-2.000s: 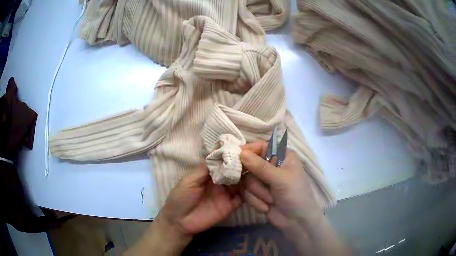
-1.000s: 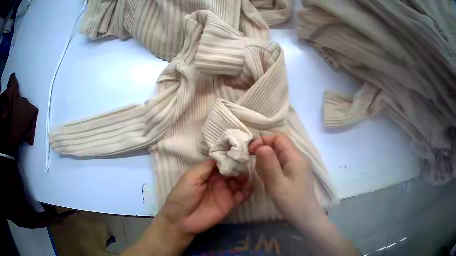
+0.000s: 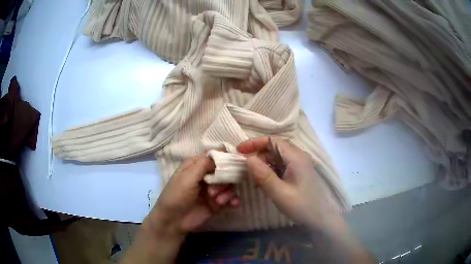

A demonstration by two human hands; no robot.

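A beige ribbed knit top (image 3: 199, 116) lies in front of me, its high collar (image 3: 228, 52) towards the far side and one sleeve (image 3: 106, 138) stretched to the left. The other sleeve is folded across the body, and its cuff (image 3: 226, 167) is raised between my hands. My left hand (image 3: 188, 193) holds the cuff from the left, with fingers curled below it. My right hand (image 3: 281, 172) pinches the cuff's right side. Small dark thread snips (image 3: 275, 155) show in my right hand, blurred and partly hidden by the fingers.
Another beige top (image 3: 160, 31) lies at the far side. A loose pile of beige tops (image 3: 397, 56) fills the right, one cuff sticking out. A white cord (image 3: 61, 77) and dark maroon cloth (image 3: 19, 116) are at the left. The white table's curved edge (image 3: 98, 217) runs near me.
The cuff has gone from a bunched ring to a flatter, sideways tube. My left hand has shifted slightly left. The snips, hardly visible one second ago, show again in my right hand.
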